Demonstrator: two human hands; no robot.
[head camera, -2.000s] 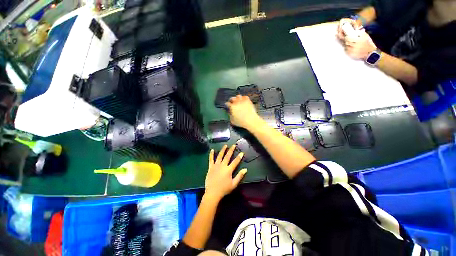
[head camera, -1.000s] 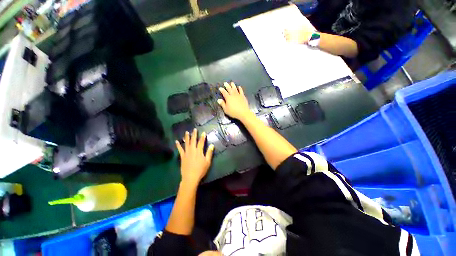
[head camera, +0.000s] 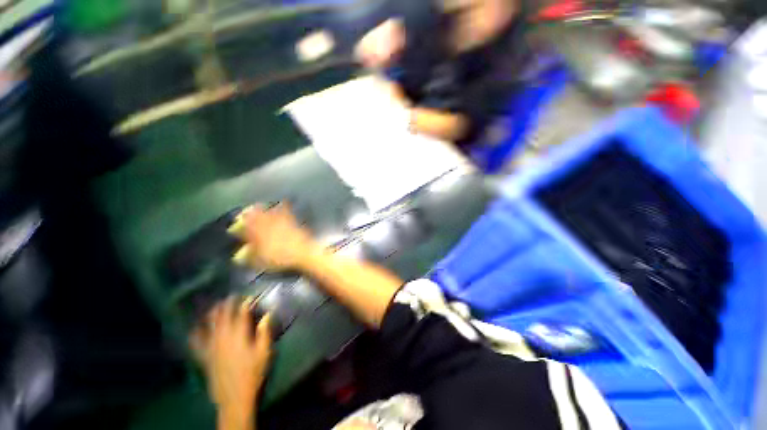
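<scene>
The frame is strongly blurred. Black plastic covers (head camera: 200, 250) lie in rows on the green bench mat, partly under and beside my hands. My right hand (head camera: 273, 238) is over the covers, with pale yellow caps on its fingertips; whether it grips one cannot be told. My left hand (head camera: 232, 343) is over the near left edge of the covers, blurred, with its fingers spread and nothing visible in it. More covers show as shiny patches to the right of my right hand.
A tall dark stack (head camera: 80, 243) stands at the left. A white sheet (head camera: 374, 138) lies at the back, before a seated person in dark clothes. A deep blue tote (head camera: 580, 252) with black contents is at the right. A rail (head camera: 168, 111) runs along the back.
The view has swung to the right, so the bottle has left the picture and the blue tote shows more. My right hand has moved over the left part of the rows, closer to my left hand.
</scene>
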